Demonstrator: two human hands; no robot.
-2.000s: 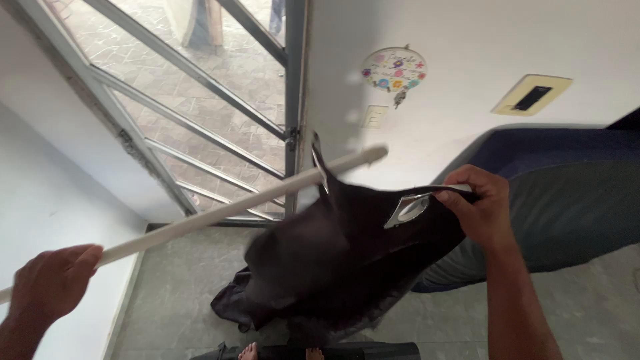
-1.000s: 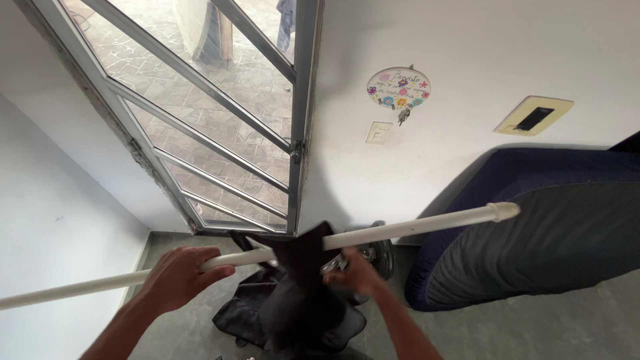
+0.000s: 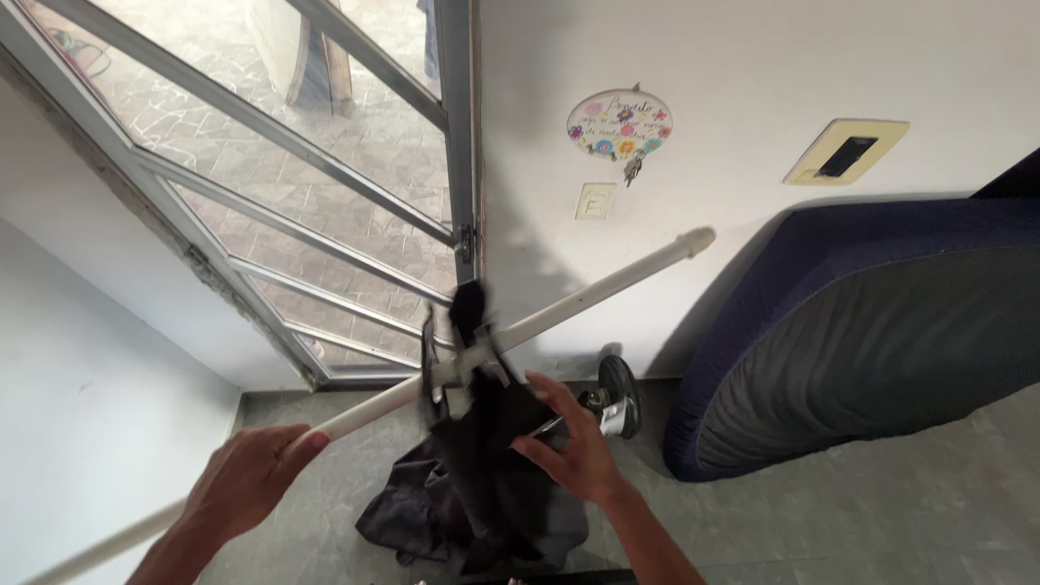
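Observation:
A long white pole (image 3: 601,296) with a capped end runs from the lower left to the middle right. My left hand (image 3: 252,475) grips it left of the cloth. Black fabric (image 3: 479,479) hangs over the pole by strap-like loops, blurred by motion, and its lower part bunches near the floor. My right hand (image 3: 573,447) is at the right edge of the fabric below the pole, thumb and fingers apart; whether it pinches the cloth cannot be told.
A metal-framed glass door (image 3: 459,162) stands at the left. On the wall are a round floral plaque (image 3: 620,126) with keys, an outlet plate (image 3: 595,201) and a yellowish plate (image 3: 847,152). A dark blue cushioned item (image 3: 731,325) leans at the right, near a small wheel (image 3: 619,394).
The fabric, held out to the right by my right hand two seconds ago, now hangs around the pole's middle. My left hand has moved right since then.

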